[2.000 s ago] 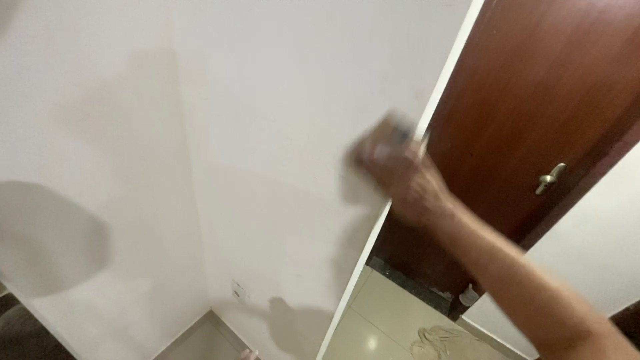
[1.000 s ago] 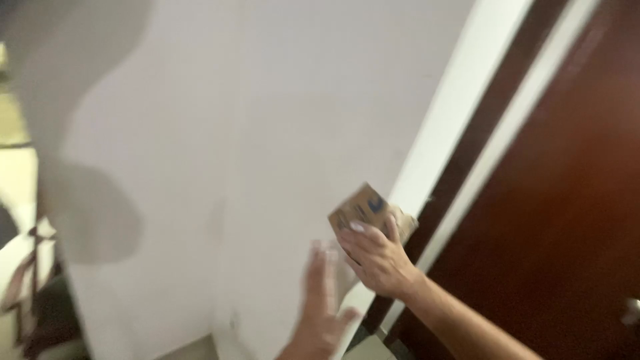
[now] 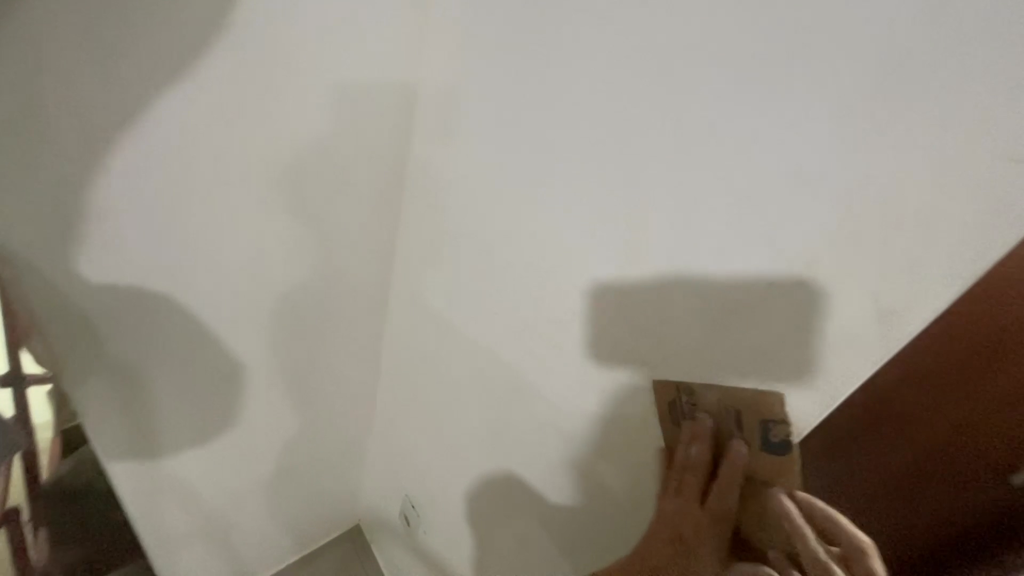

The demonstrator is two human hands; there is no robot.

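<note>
A piece of brown sandpaper (image 3: 724, 400), its printed backing facing me, is in my hands at the lower right, in front of the white wall. My left hand (image 3: 696, 496) lies over it with the fingers spread across the backing. Close on its right, my right hand (image 3: 824, 532) grips the lower right part, fingers curled. Whether the sheet is folded or wrapped round a block cannot be told. A rectangular shadow falls on the wall just above it.
The white wall (image 3: 640, 160) meets another wall at a corner left of centre. A wall socket (image 3: 409, 514) sits low near that corner, by the floor (image 3: 336, 556). A reddish-brown wooden door (image 3: 936, 408) stands at the right. Dark furniture (image 3: 88, 512) is at the lower left.
My left hand, raised apart from the sandpaper one second ago, now rests on it. The right hand still holds it. The view has swung.
</note>
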